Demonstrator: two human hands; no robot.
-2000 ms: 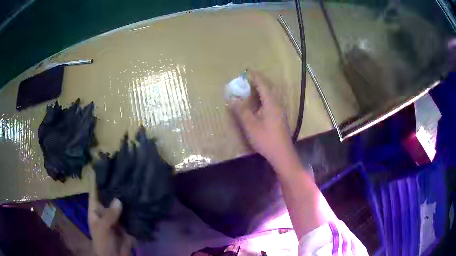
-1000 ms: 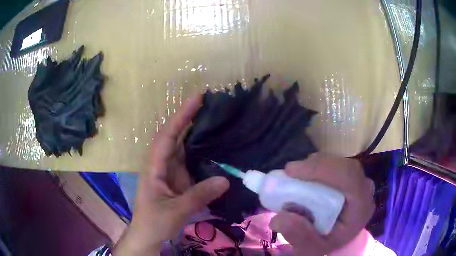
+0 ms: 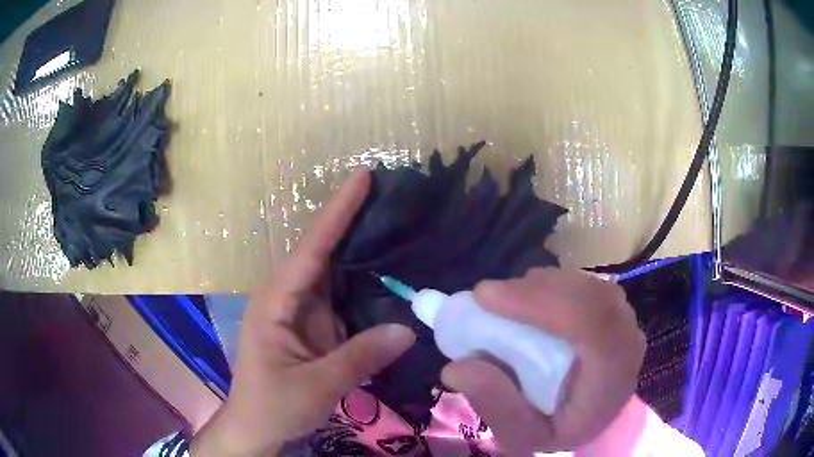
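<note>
A black jagged piece (image 3: pixel 446 223) lies spread at the table's front edge, partly over my lap, its ragged points facing away from me. My left hand (image 3: pixel 312 330) holds its left side, thumb on top and fingers along and under the edge. My right hand (image 3: pixel 571 357) grips the white glue bottle (image 3: pixel 495 344), tilted with its nozzle to the upper left. The blue-green dispensing needle (image 3: pixel 397 286) points at the piece near its left part; whether the tip touches cannot be told. Part of the piece is hidden by both hands.
Another black jagged piece (image 3: pixel 105 174) lies on the table (image 3: pixel 241 116) at the left. A dark flat rectangle (image 3: pixel 62 40) is at the upper left. A black cable (image 3: pixel 705 161) curves down the right side. Blue plastic crates (image 3: pixel 732 357) stand below right, and a cardboard box (image 3: pixel 147 357) below left.
From two seconds ago, my right hand has taken up the bottle and brought it over the piece. In the last second the bottle and needle have shifted slightly left.
</note>
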